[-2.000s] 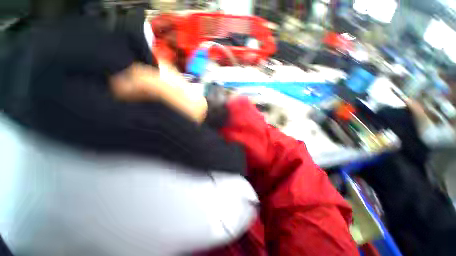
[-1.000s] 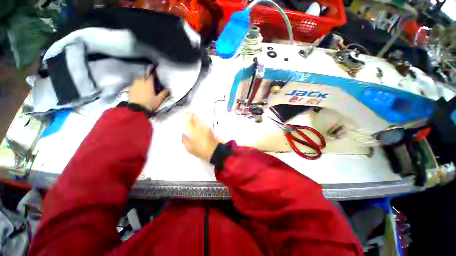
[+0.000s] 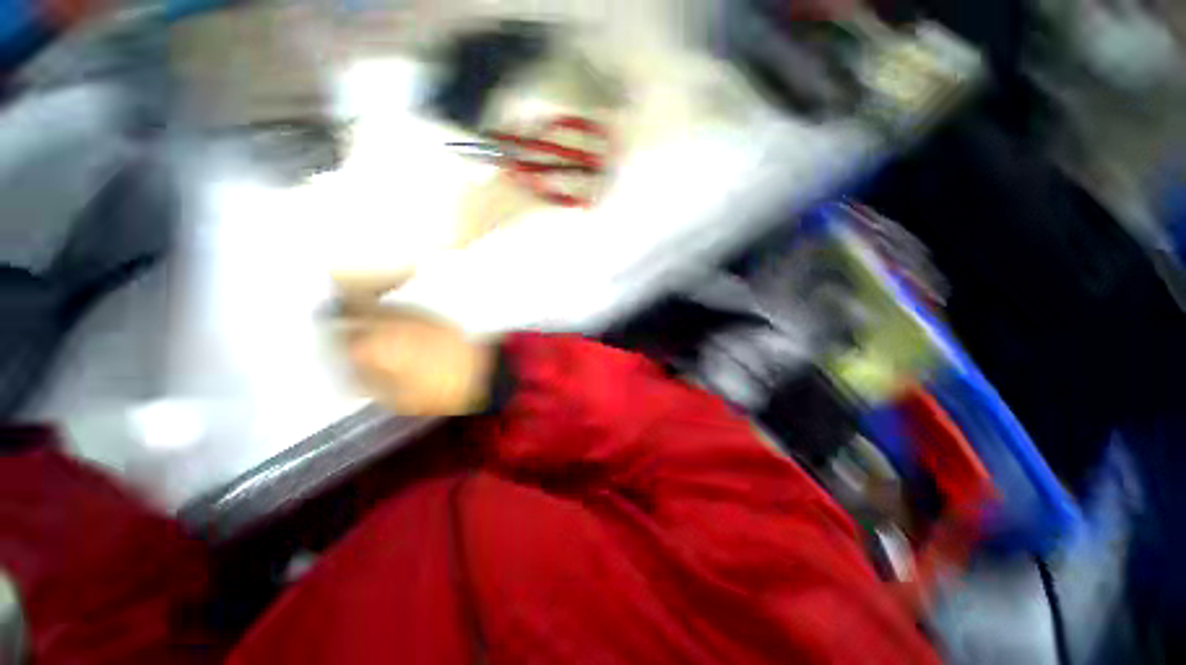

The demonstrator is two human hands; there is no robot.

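Observation:
The picture is strongly blurred. My right hand (image 3: 414, 360) is over the front edge of the white sewing table (image 3: 267, 312); its fingers are too blurred to tell whether it holds anything. My left hand is not in view; only its red sleeve shows at the lower left. Grey-white and black garment panels (image 3: 98, 195) lie at the left side of the table. The scissors (image 3: 559, 159) with red loop handles lie on the machine bed, above and to the right of my right hand. The needle area is too blurred to make out.
A blue crate (image 3: 975, 377) stands beside the table at the right. A bundle of cut pieces (image 3: 767, 344), grey, white and black, is between the table and the crate. Dark cloth or clothing fills the far right. The table's front edge runs diagonally.
The view has swung right and down, so the crate and bundle show more. My left hand has gone out of view. My right hand is now at the table's front edge.

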